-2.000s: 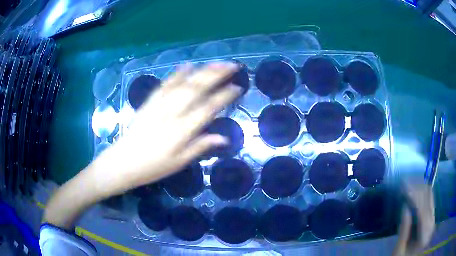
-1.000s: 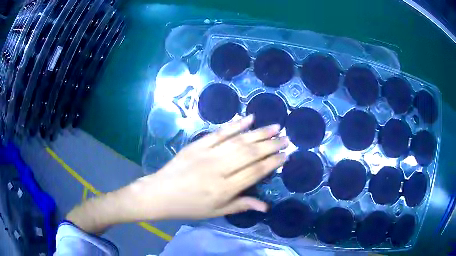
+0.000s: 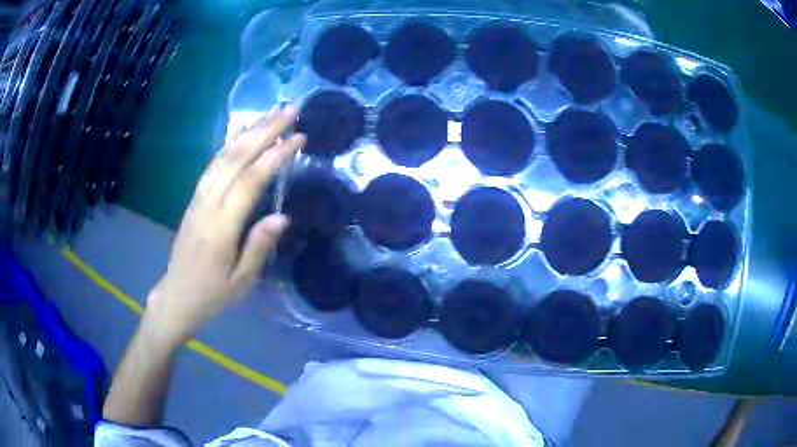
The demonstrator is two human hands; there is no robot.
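A clear blister tray [image 3: 535, 271] filled with dark discs [image 3: 488, 225] lies flat in front of me. It sits over another clear tray [image 3: 253, 92], whose empty pockets show at the left and back. My left hand [image 3: 214, 223] is at the upper tray's left edge, palm down, with its fingertips beside the leftmost discs. Its thumb and fingers are apart and I see nothing held. Only a small blurred part of my right hand or forearm [image 3: 732, 425] shows at the bottom right edge, so its fingers are not visible.
A tall stack of filled trays [image 3: 65, 122] stands at the left. The green bench top [image 3: 162, 157] shows between it and the tray. A white garment [image 3: 393, 406] is at the bottom centre. Grey floor with a yellow line [image 3: 232, 374] shows at lower left, near a blue strip [image 3: 65, 340].
My left hand has moved left, off the middle discs, to the tray's left edge. The view has shifted, so the tray appears higher. The right hand, seen blurred at the tray's right earlier, is now mostly out of view.
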